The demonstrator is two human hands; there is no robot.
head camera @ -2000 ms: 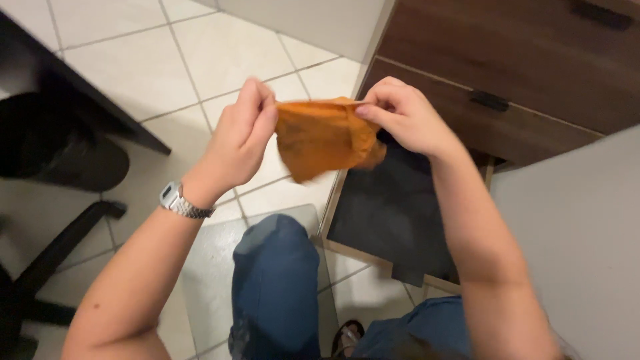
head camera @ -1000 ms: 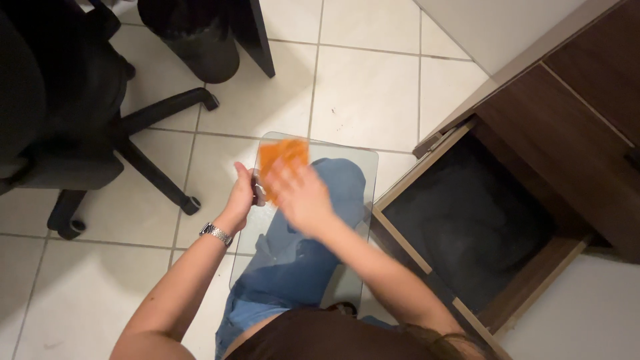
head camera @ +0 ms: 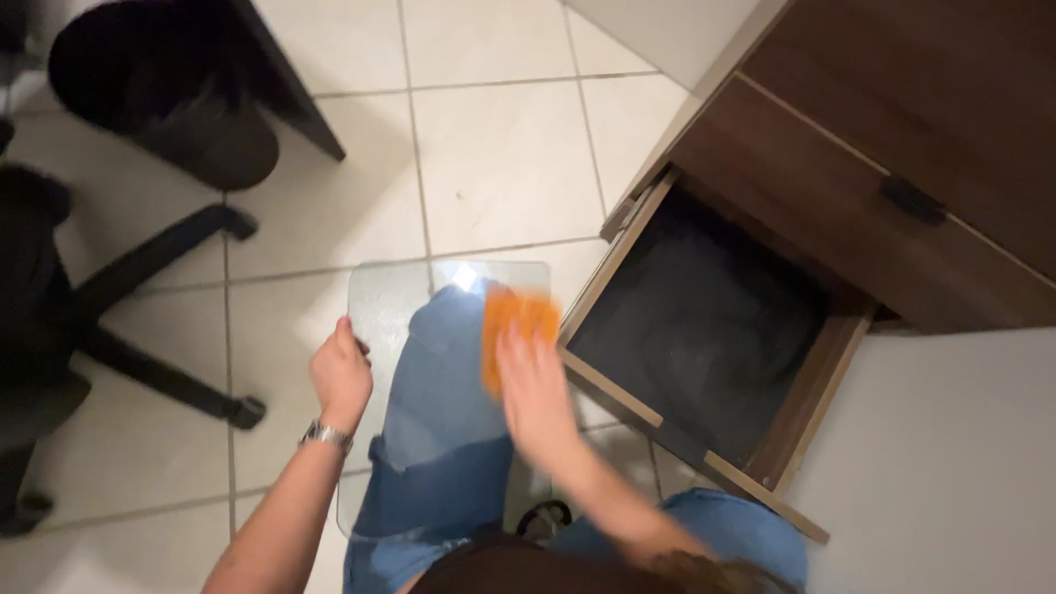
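A clear glass panel with rounded corners (head camera: 371, 301) lies over my jeans-clad leg (head camera: 450, 371). My left hand (head camera: 341, 371) grips its left edge, thumb on top, with a metal watch on the wrist. An orange cloth (head camera: 503, 318) is pressed on the panel near its right edge, under the spread fingers of my right hand (head camera: 532, 384). The cloth and right hand are blurred.
At right, a dark wood cabinet (head camera: 825, 157) has its drawer (head camera: 701, 322) pulled out close beside the panel. A black bin (head camera: 190, 124) and a wheeled chair base (head camera: 157, 371) stand at left on the tiled floor (head camera: 503, 157).
Two seconds ago both hands held the cloth up by its edges. Since one second ago, the right hand and cloth have moved across to the panel's right side. The view has shifted.
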